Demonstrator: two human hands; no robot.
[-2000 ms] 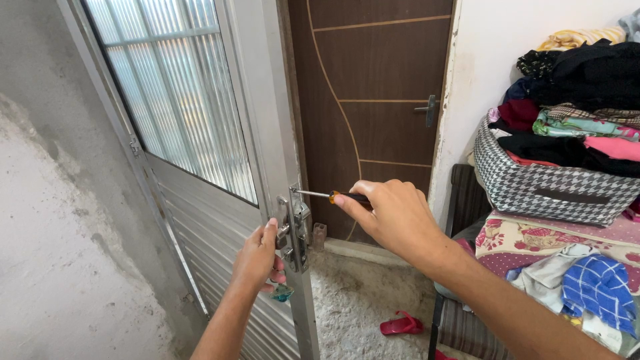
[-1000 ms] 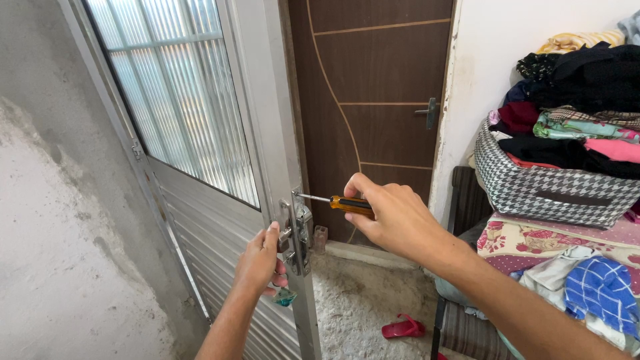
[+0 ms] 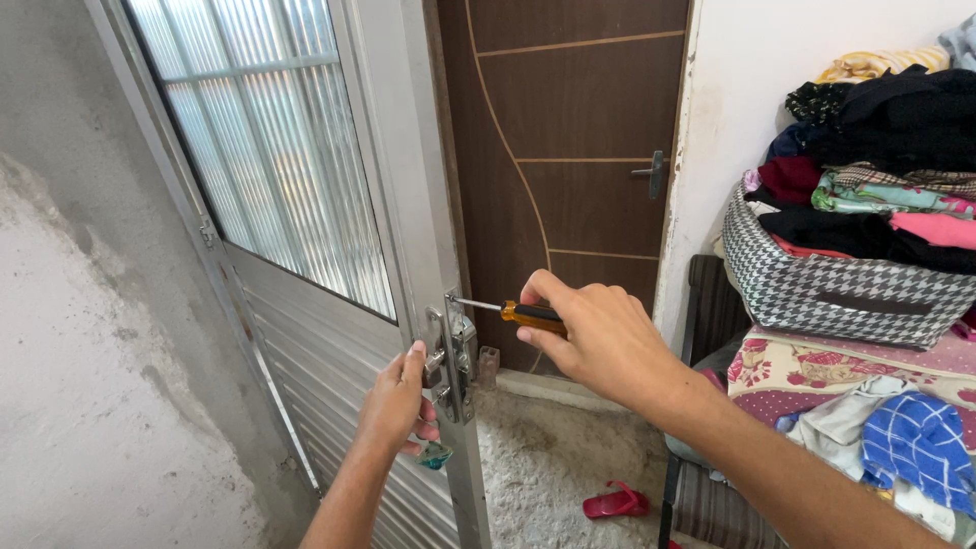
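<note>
My right hand [image 3: 602,335] holds a screwdriver [image 3: 531,314] by its amber and black handle. The screwdriver's tip meets the top of the lock's faceplate [image 3: 458,358], at a screw on the edge of a grey metal door [image 3: 415,191]. My left hand [image 3: 396,404] is at the lock's near side, with its thumb and fingers around the handle area [image 3: 433,364]; the exact grip is partly hidden. A teal object [image 3: 435,455] hangs just below my left fingers. The lock body sticks out past the door edge.
Behind the metal door stands a brown wooden door [image 3: 587,107] with a lever handle [image 3: 652,175]. At right, a houndstooth fabric bin [image 3: 831,286] of clothes rests on patterned cloth. A red flip-flop [image 3: 616,502] lies on the rough floor [image 3: 534,457]. A plaster wall [image 3: 91,366] borders the left.
My right fingers have shifted back along the screwdriver's handle, uncovering more of it. The tip remains at the faceplate's top, and my left hand stays at the lock.
</note>
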